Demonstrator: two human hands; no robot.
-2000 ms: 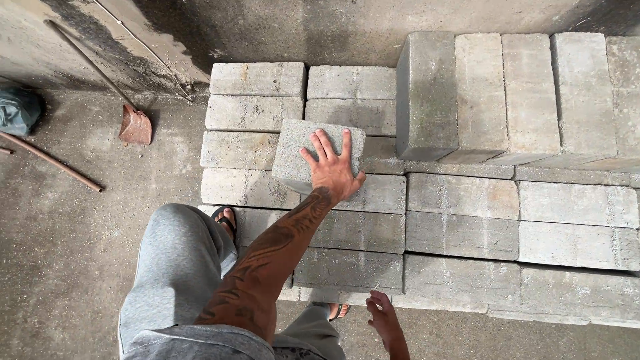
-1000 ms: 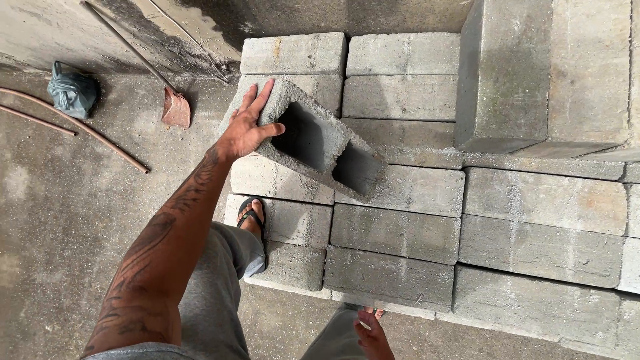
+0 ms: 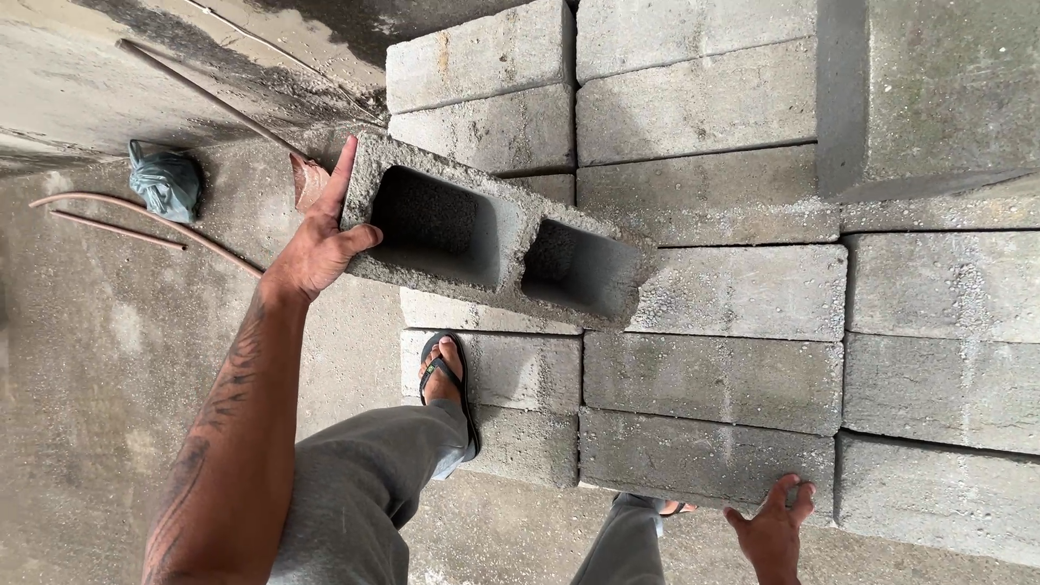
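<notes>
My left hand (image 3: 325,240) grips the left end of a hollow concrete block (image 3: 510,211), thumb at the rim of its larger opening and a finger stretched along the end face. The block is tilted, with its two cavities facing up toward me, and its right end lies over the rows of blocks. My right hand (image 3: 776,516) has its fingers spread at the near edge of a grey concrete block (image 3: 707,455) in the front row; whether the fingertips touch it I cannot tell. It holds nothing.
Rows of concrete blocks (image 3: 715,288) extend to the right, with a higher block (image 3: 951,89) at the upper right. My left foot in a flip-flop (image 3: 443,374) stands on the blocks. A shovel (image 3: 307,180), a tied plastic bag (image 3: 165,183) and a hose (image 3: 146,211) lie at the left.
Two seconds ago my left hand lay on top of the block's closed face; now the block is turned, cavities showing, with the hand at its end. My right hand has come up to the front row's edge.
</notes>
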